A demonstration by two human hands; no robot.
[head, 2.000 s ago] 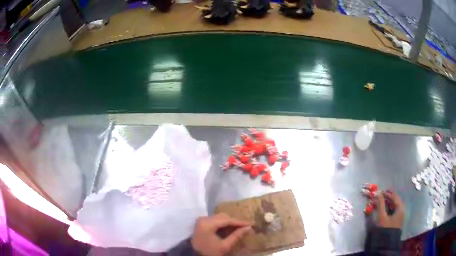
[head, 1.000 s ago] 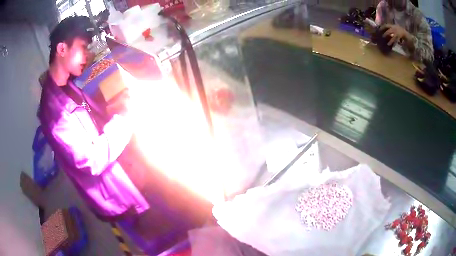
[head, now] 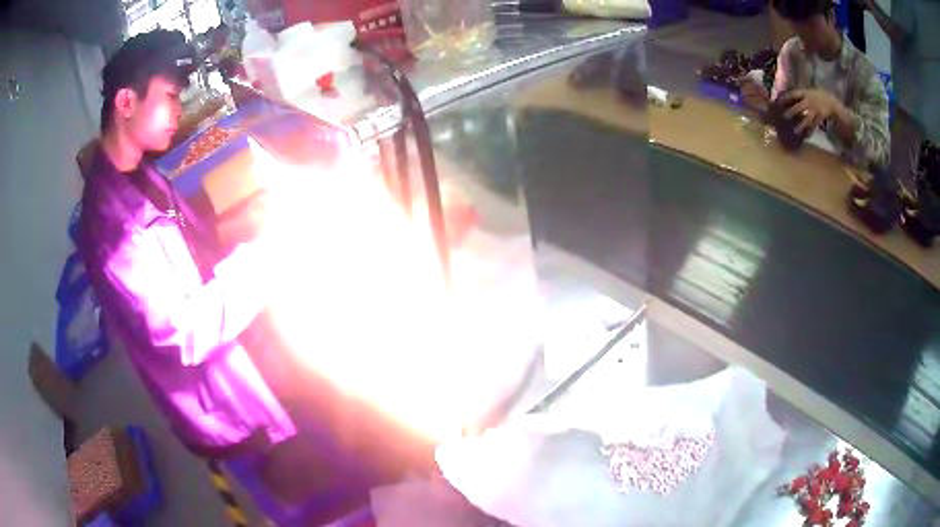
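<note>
No hand of mine is in the picture. A heap of small white-and-pink patterned parts (head: pixel 658 462) lies on a crumpled white sheet (head: pixel 562 453) at the lower middle. A pile of red figure pieces (head: pixel 831 492) lies on the steel bench to the right of the sheet, near the bottom edge. A long thin metal rod (head: pixel 590 357) lies behind the sheet. The work board is out of view.
A person in a purple jacket (head: pixel 170 278) stands at left by a very bright glare. A transparent panel (head: pixel 479 175) stands at centre. The green belt (head: pixel 783 268) runs behind the bench. Another person (head: pixel 861 103) handles a dark item across it. Blue crates (head: pixel 144 473) are at lower left.
The view has swung left since two seconds ago; my hands and the board left the picture. Since one second ago, the sheet and red pile sit slightly lower in view.
</note>
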